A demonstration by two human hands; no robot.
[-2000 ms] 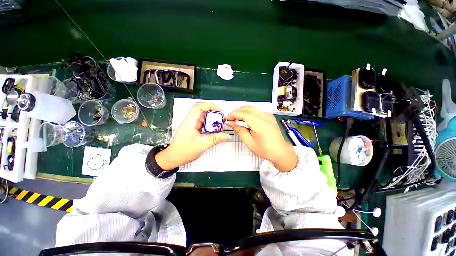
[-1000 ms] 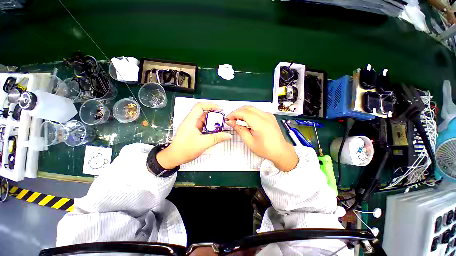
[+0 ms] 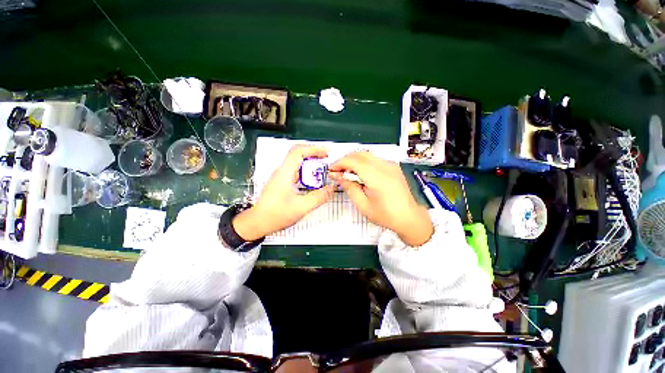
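A small square watch head with a lit white and purple screen is held over the gridded work sheet. My left hand grips it by its edges between thumb and fingers. My right hand is at the watch's right side, its thumb and fingertips pinched together touching or almost touching the edge. A small pale thing shows between the right fingertips, too small to name.
Clear cups and a white bottle stand left. Behind are a dark parts tray and a white parts box. Blue pen-like tools, a green-handled tool and a white tub lie right.
The screen's lit picture has changed, with purple marks now at its middle. Both hands keep nearly the same place and hold; the whole view has shifted slightly.
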